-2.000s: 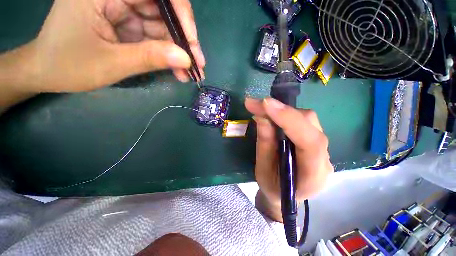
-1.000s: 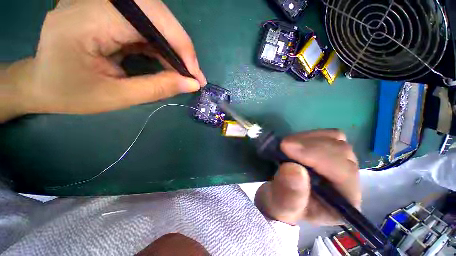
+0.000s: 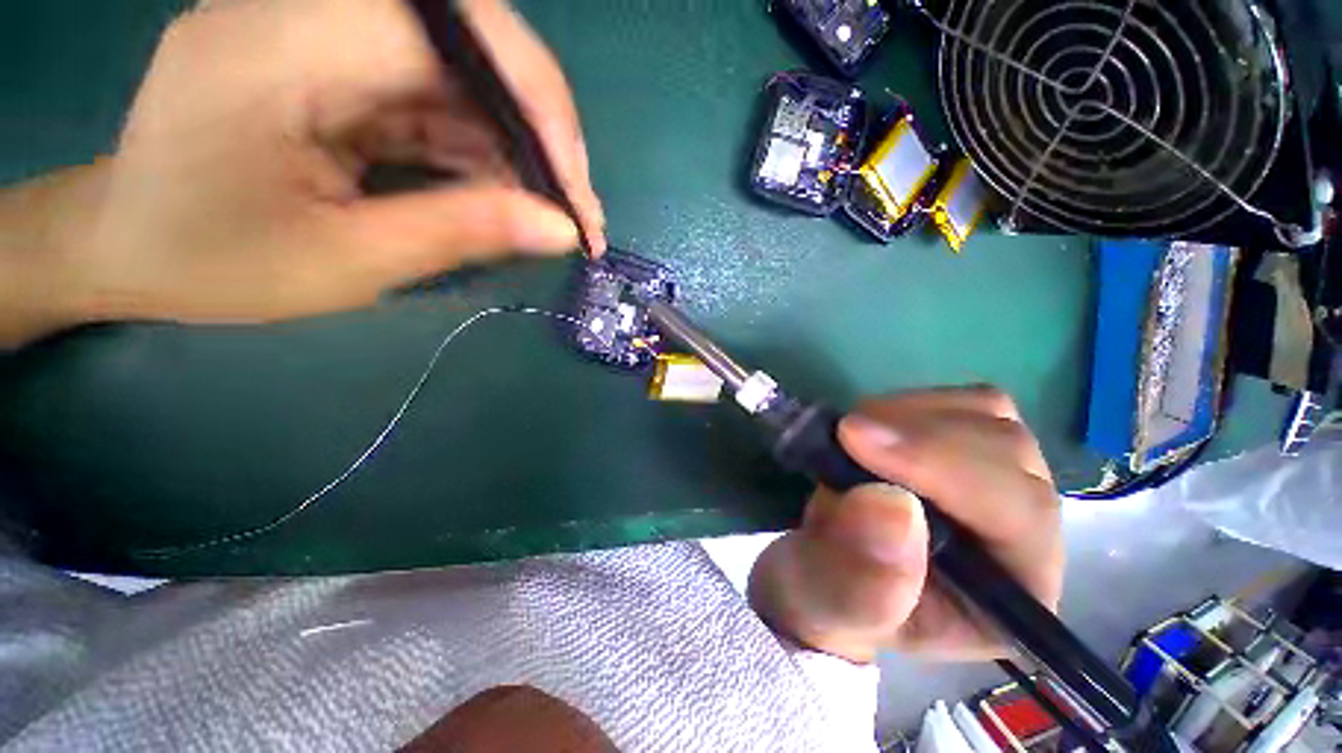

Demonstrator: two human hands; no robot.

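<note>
A small dark circuit board lies on the green mat, with a silver-yellow pouch battery beside its lower right corner. My left hand grips black tweezers, their tips at the board's upper left edge. My right hand grips the black soldering iron; its metal barrel points up-left and the tip is over the board's right part. Whether the tip touches cannot be told. A thin solder wire curves from the mat's left to the board's left side.
More boards with pouch batteries lie at the top centre. A fan with a round grille stands top right, a blue tray below it. Racks with coloured bins are past the mat's front edge.
My right hand has tilted the iron from upright to a slant, bringing its tip from the far boards down to the near board. My left hand stays near the board with the tweezers.
</note>
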